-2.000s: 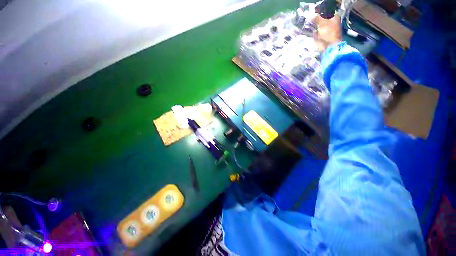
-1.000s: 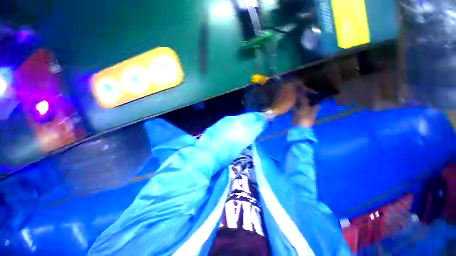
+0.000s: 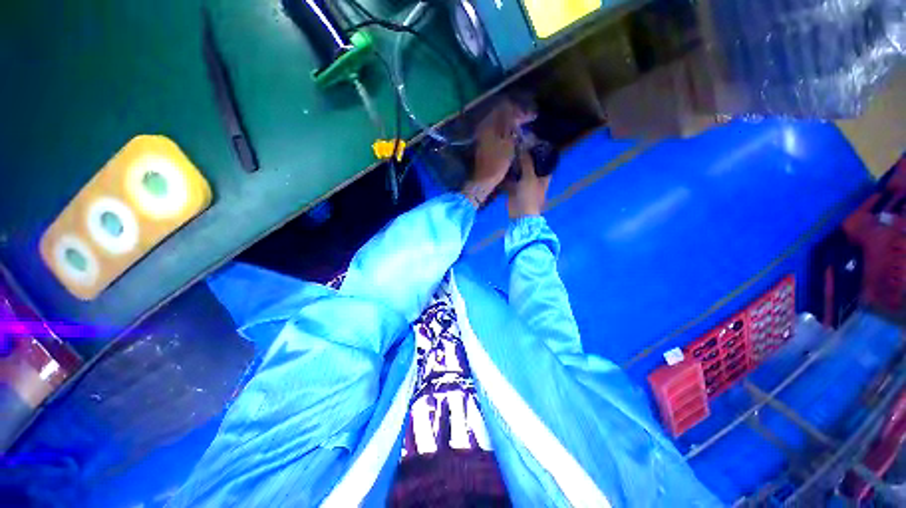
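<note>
My left hand and my right hand are close together just off the bench's front edge, in shadow. A small dark thing shows between them, held at least by my right hand; its shape is not clear. Whether my left hand also grips it is hard to tell. The yellow fixture lies on the green bench at the left, with three round pale seats that show no black part. Dark tweezers lie to its right. The syringe with its green fitting is cut off at the top.
Thin cables and a yellow connector hang at the bench edge. The teal controller with a yellow label is at the top. Clear trays are upper right. Red bins stand lower right. Violet glow shows at the far left.
My right hand has come from the clear trays to beside my left hand at the bench edge. The view has tilted down and shifted, and the hands stay together since one second ago.
</note>
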